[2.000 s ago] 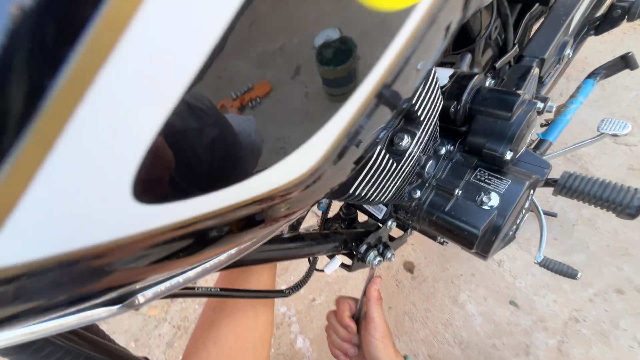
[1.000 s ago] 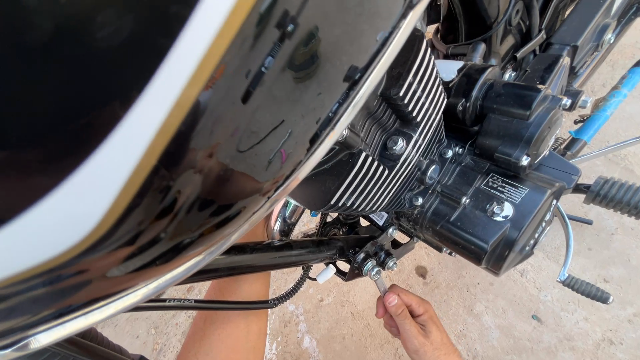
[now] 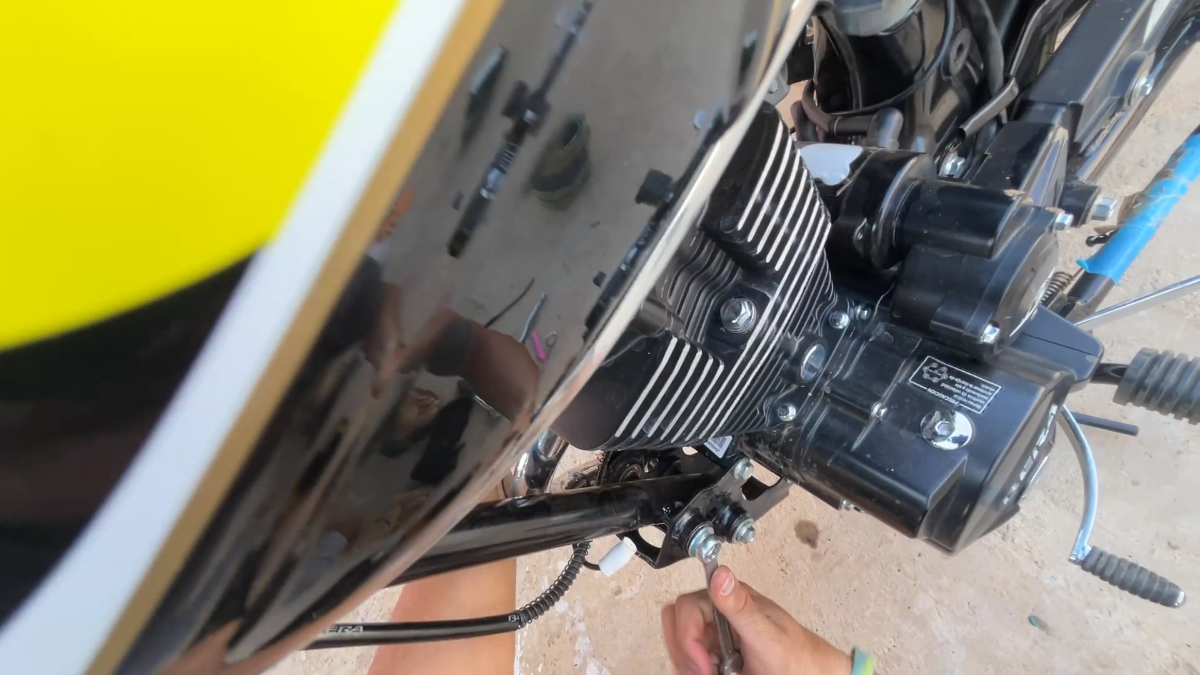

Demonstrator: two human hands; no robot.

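Observation:
My right hand (image 3: 750,623), at the bottom centre, is closed around a metal wrench (image 3: 720,614). The wrench's upper end meets a hex bolt (image 3: 703,542) on the black engine mounting bracket (image 3: 671,551). Beside it on the same bracket sits a second bolt (image 3: 742,529). A black frame tube (image 3: 553,520) runs left from the bracket. Of my other arm only the forearm (image 3: 450,614) shows below the tube; the hand is hidden behind the motorcycle.
The glossy fuel tank (image 3: 469,309) covers the left side. Beyond the bracket are the finned cylinder (image 3: 694,375) and the engine case (image 3: 900,431). A kick or shift lever (image 3: 1087,487) and a rubber footpeg (image 3: 1162,382) stick out at right. A black cable (image 3: 422,633) passes below the tube.
The view has shifted over the tank. My right hand and the wrench have changed angle, with the wrench's end remaining at the bracket bolts.

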